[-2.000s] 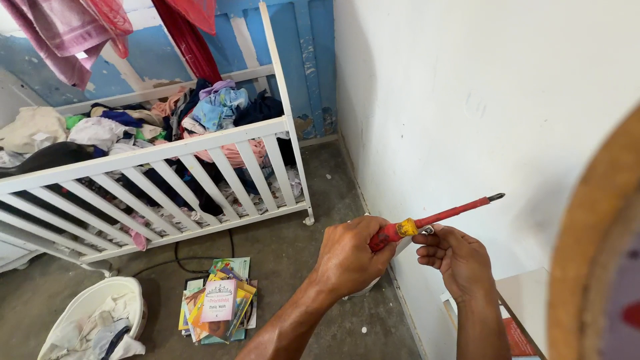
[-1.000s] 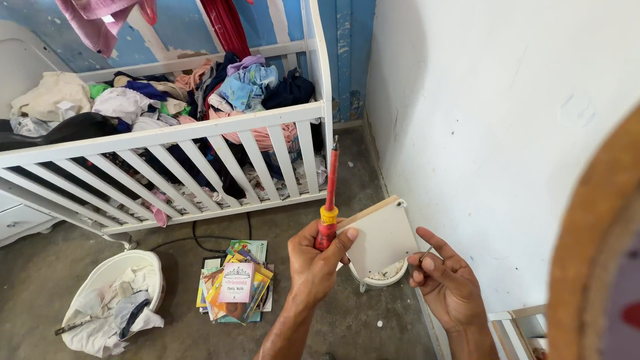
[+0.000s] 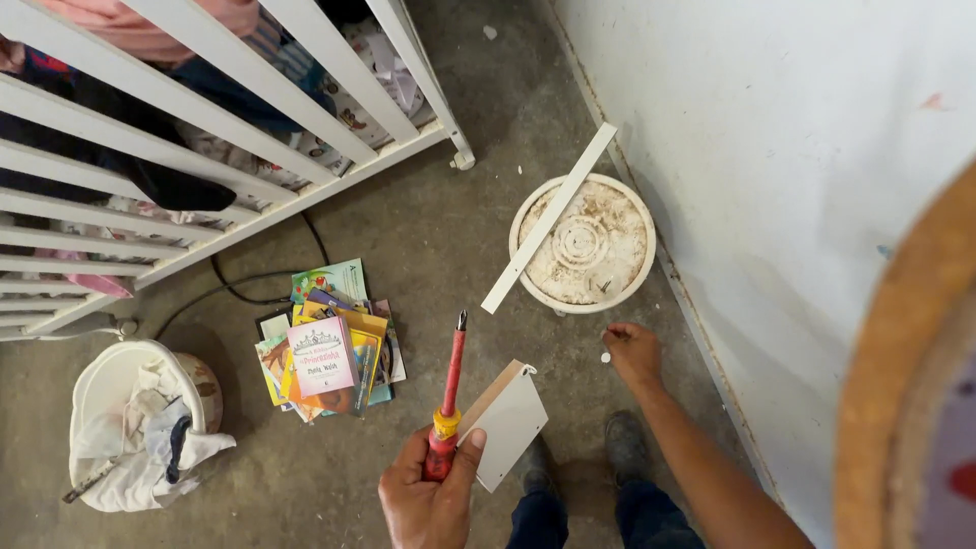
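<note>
My left hand (image 3: 431, 484) grips the red handle of a Phillips screwdriver (image 3: 451, 404), its tip pointing away from me, together with a small white board (image 3: 512, 431) with a raw brown edge and a little fitting at one corner. Out to the right, my right hand (image 3: 634, 352) has its fingers curled together; whether something small is between them cannot be told. A small white disc (image 3: 606, 357) shows just below those fingertips. Beyond it stands a round white plastic stool (image 3: 633, 255) with a dirty top, and a white strip (image 3: 549, 219) lies across it. A small clear dish (image 3: 602, 285) with small dark pieces sits on the stool.
A white slatted crib (image 3: 305, 194) full of clothes stands at the upper left. Books (image 3: 322, 357) are piled on the concrete floor beside a black cable (image 3: 229, 286). A white tub (image 3: 137, 351) of cloths is at left. The white wall (image 3: 778, 191) and a round wooden edge (image 3: 900, 343) bound the right.
The view has swung down toward the floor. My right hand has moved away from the board, which it was near a second ago. The screwdriver remains in my left hand.
</note>
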